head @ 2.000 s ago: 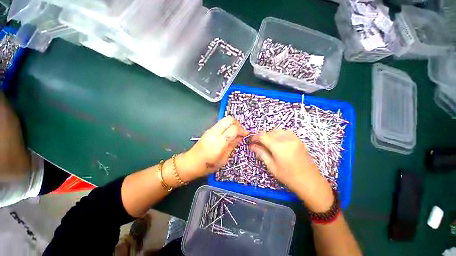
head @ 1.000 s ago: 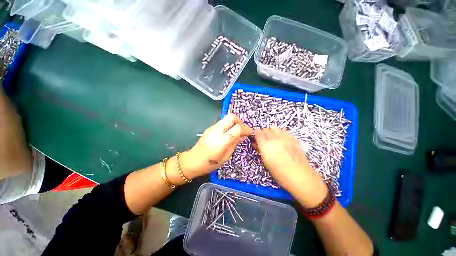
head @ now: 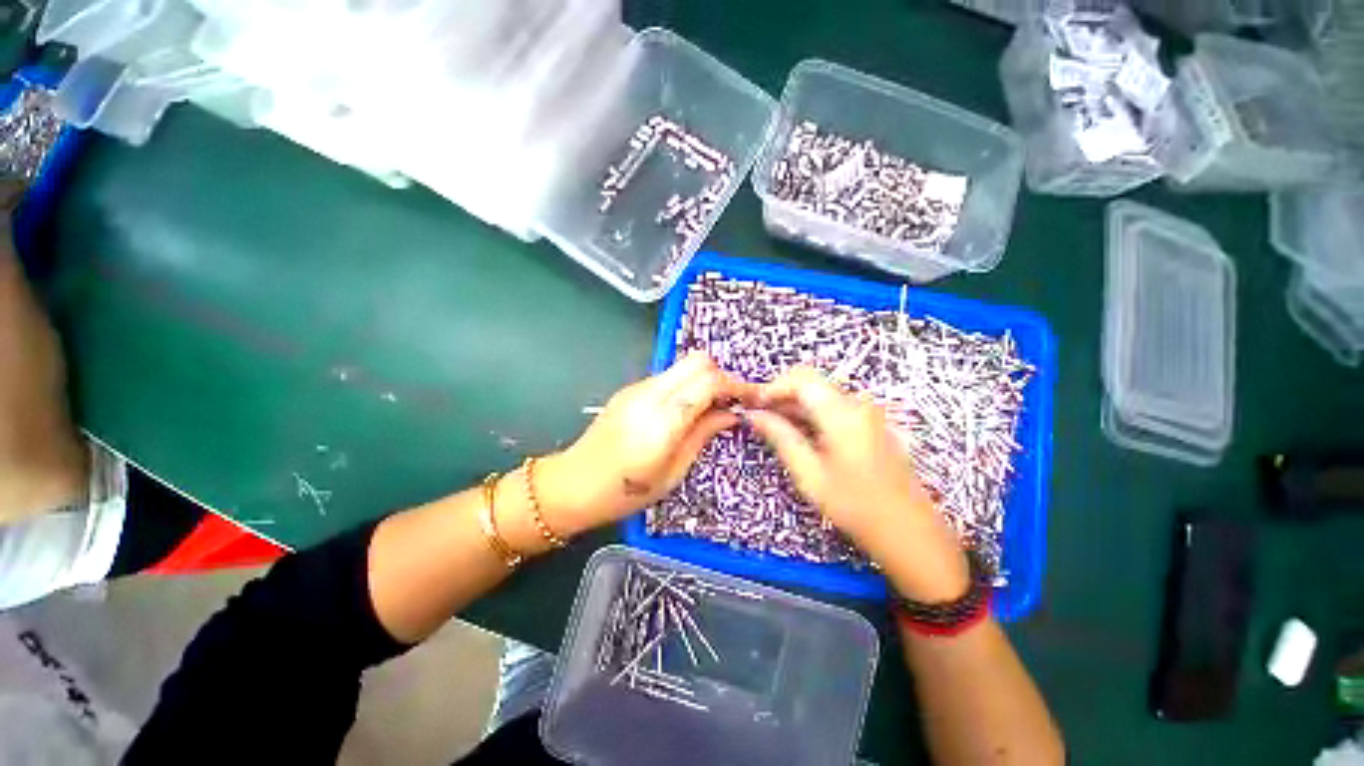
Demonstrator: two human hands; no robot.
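The blue parts tray (head: 1047, 449) lies under both hands, with short metal sleeves (head: 748, 494) at its left and thin metal pins (head: 965, 412) at its right. My left hand (head: 651, 434) and my right hand (head: 838, 449) meet fingertip to fingertip above the tray. Both pinch something small and silvery between them; its exact shape is too small to tell. A slender metal rod (head: 594, 410) sticks out leftward from my left hand. The near clear plastic box (head: 763, 703) holds several long rods.
Behind the tray are an open clear box (head: 576, 232) and a clear parts box (head: 987, 240). Stacked clear boxes (head: 404, 90) stand at left. A clear box lid (head: 1170, 337), a smartphone (head: 1204, 614) and a small white case (head: 1292, 653) lie right. Another person's arm (head: 33, 389) shows far left.
My right hand's thumb and fingers have shifted and spread a little at the meeting point. My left hand stays nearly in place. More rods lie in the near clear box than two seconds ago.
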